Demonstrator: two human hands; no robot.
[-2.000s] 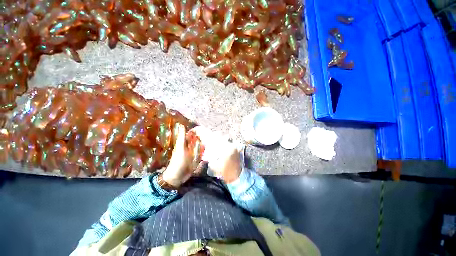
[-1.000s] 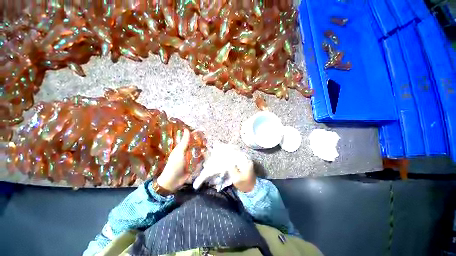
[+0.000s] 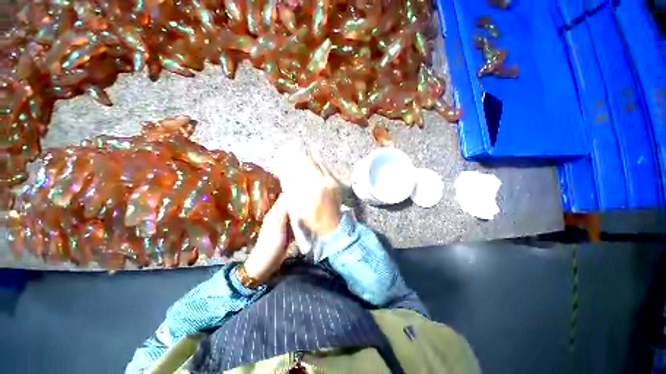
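Note:
My left hand (image 3: 270, 237) is at the right end of the near pile (image 3: 146, 201) of glossy reddish-brown moulded pieces. Its fingers are partly hidden by my right hand, and I cannot tell if it holds a piece. My right hand (image 3: 319, 204) lies against it, with a white cloth (image 3: 293, 164) in it. The cloth is overexposed and its outline is unclear. The open white tub (image 3: 383, 176) stands right of my hands, with a flat white disc (image 3: 427, 188) touching or close to its right side.
The far pile (image 3: 321, 55) spreads across the back of the table (image 3: 241, 109). A single piece (image 3: 382, 135) lies behind the tub. A white wad (image 3: 477, 194) lies right of the disc. A blue tray (image 3: 540, 109) at the right holds several pieces and a dark shape (image 3: 493, 119). Ridged blue crates (image 3: 621, 109) lie beyond.
My right hand has moved up and left with the cloth, over the fingers of my left hand. The camera view has shifted slightly.

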